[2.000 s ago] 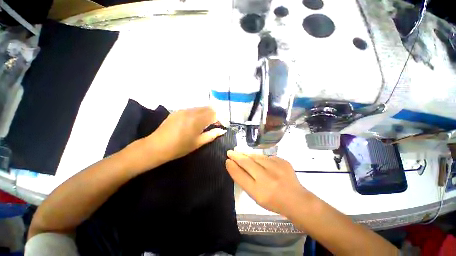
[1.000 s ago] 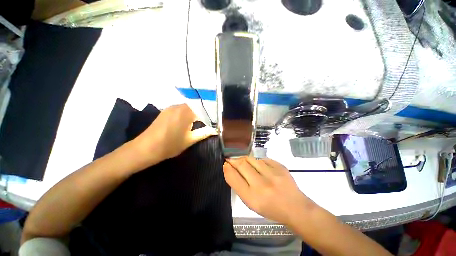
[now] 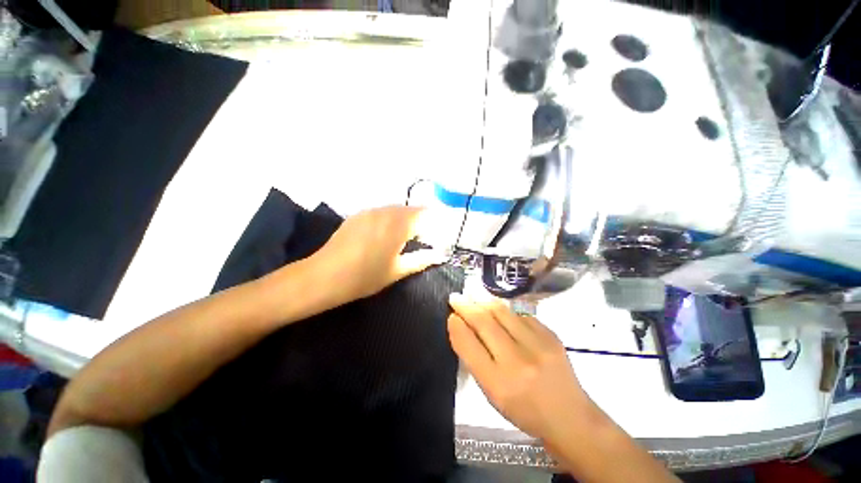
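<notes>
A black ribbed garment piece lies bunched on the white table and hangs over its front edge. Its top right corner is at the presser foot and needle area, partly hidden by my fingers. My left hand presses on the fabric just left of the needle, thumb pointing at it. My right hand holds the fabric's right edge between its fingertips, just below the needle. The white sewing machine head with a blue stripe stands above, with its shiny metal guard beside the needle.
A flat black cut piece lies at the left, beside a crumpled clear plastic bag. A smartphone with a lit screen lies right of the needle. A ruler strip runs along the front table edge.
The view has swung, so the machine head and guard appear shifted and turned. Both hands stay by the needle on the black piece, with no clear movement of the fabric.
</notes>
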